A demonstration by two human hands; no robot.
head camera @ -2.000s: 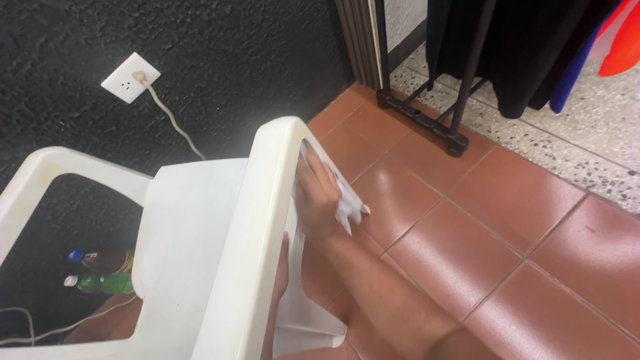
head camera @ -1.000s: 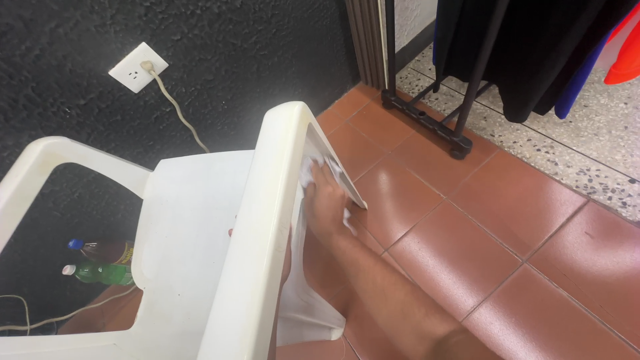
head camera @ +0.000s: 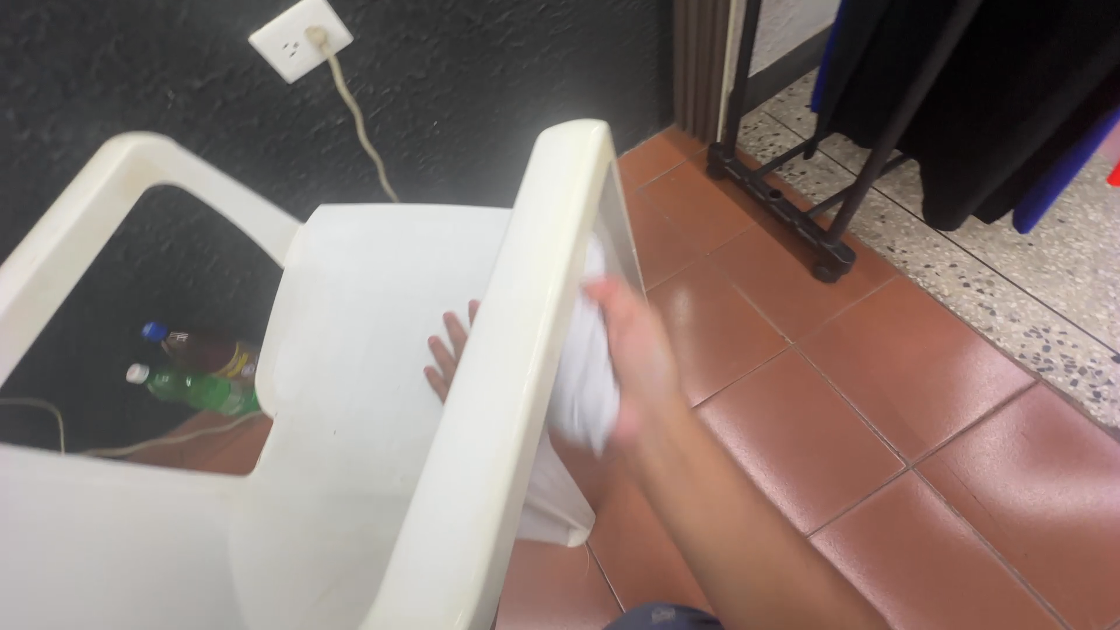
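Observation:
A white plastic armchair fills the left and middle of the view. My right hand is shut on a white cloth, held against the outer side of the chair under the nearer armrest; the hand is blurred. Fingers of my left hand show, spread apart, over the seat side of that armrest. The armrest hides the rest of that hand, and nothing shows between the fingers.
Two plastic bottles, one green and one dark with a blue cap, lie by the black wall. A cord hangs from a wall outlet. A black garment rack with clothes stands on the floor at the upper right.
My right hand with the cloth has moved down and back along the outer side of the armrest. Fingers of my left hand now show plainly on the seat side.

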